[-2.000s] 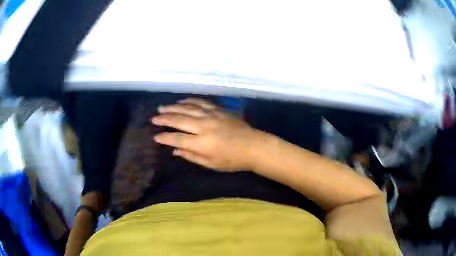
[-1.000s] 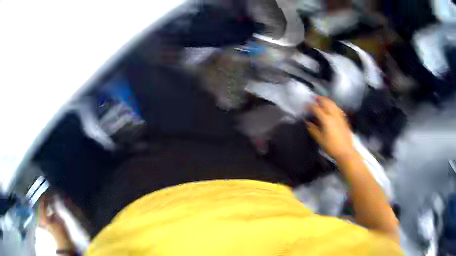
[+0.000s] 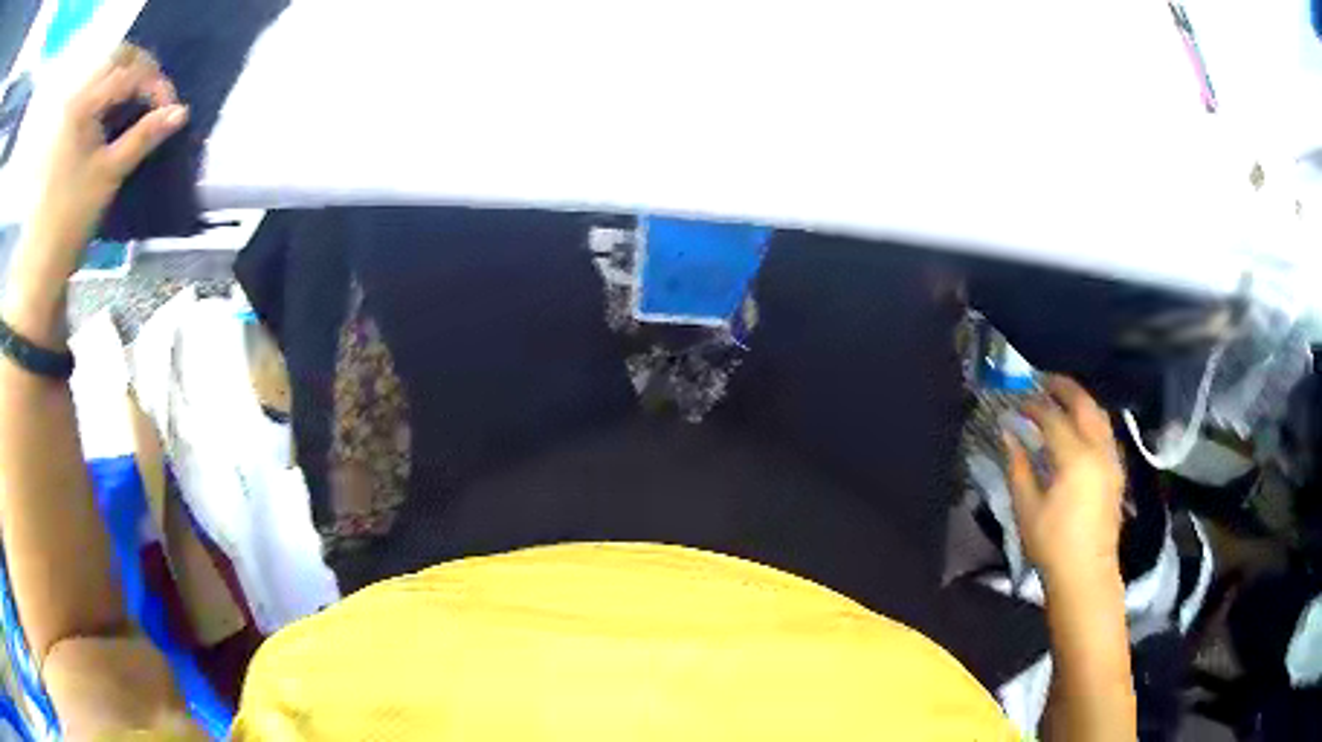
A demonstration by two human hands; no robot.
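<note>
My left hand [image 3: 134, 119] is at the far left edge of the white table, its fingers curled on a black fabric piece [image 3: 154, 186] that hangs at the table's edge. My right hand [image 3: 1070, 461] is low at the right, beside the lap, over a heap of grey-white fabric pieces [image 3: 990, 493]. Its fingers are bent; whether they hold a piece cannot be told. The white table [image 3: 696, 116] spans the top of the view.
A blue flat object [image 3: 702, 268] shows below the table's front edge. Patterned fabric [image 3: 368, 420] and white fabric [image 3: 239, 449] lie at the left. Thin pink snips or a pen [image 3: 1196, 61] lie at the table's right. A clear plastic bag [image 3: 1264, 380] hangs at the right.
The view has swung back from the heap at the right to the table. My left hand has come up to the black fabric at the table's left. My right hand remains low at the right.
</note>
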